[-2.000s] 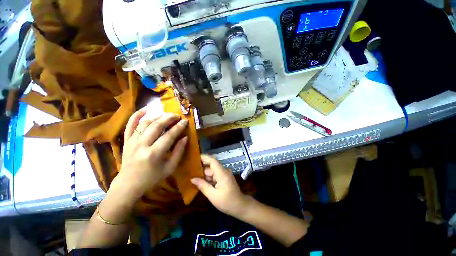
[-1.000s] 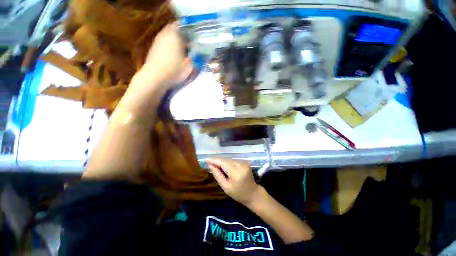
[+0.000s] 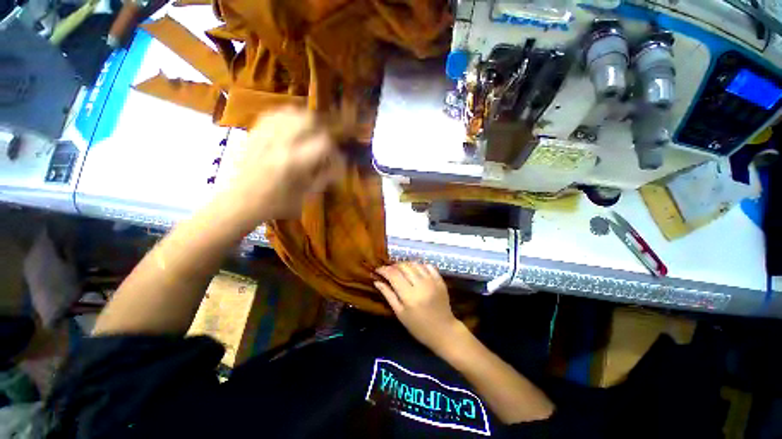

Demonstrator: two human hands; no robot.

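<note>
A large rust-brown cloth heap (image 3: 330, 51) lies left of the white and blue overlock machine (image 3: 592, 129) and hangs over the table's front edge. My left hand (image 3: 291, 163) is blurred over the middle of the heap; whether its fingers grip cloth cannot be told. My right hand (image 3: 418, 291) lies on the hanging cloth at the table edge, with thumb and fingertips at a fold. The needle area (image 3: 476, 111) and the smooth machine bed (image 3: 412, 120) show no strip on them.
Cloth strips (image 3: 184, 93) stick out left over the white table (image 3: 116, 163). Red and silver snips (image 3: 639, 246) and a grey disc (image 3: 599, 225) lie right. A thin metal lever (image 3: 512, 261) stands at the table edge. Paper on tan card (image 3: 699, 201) lies under the lit panel (image 3: 729, 103).
The view has shifted left. The strip earlier under both hands is gone from the machine. My left hand has moved from beside the needle area, down over the heap. My right hand is now on the hanging cloth.
</note>
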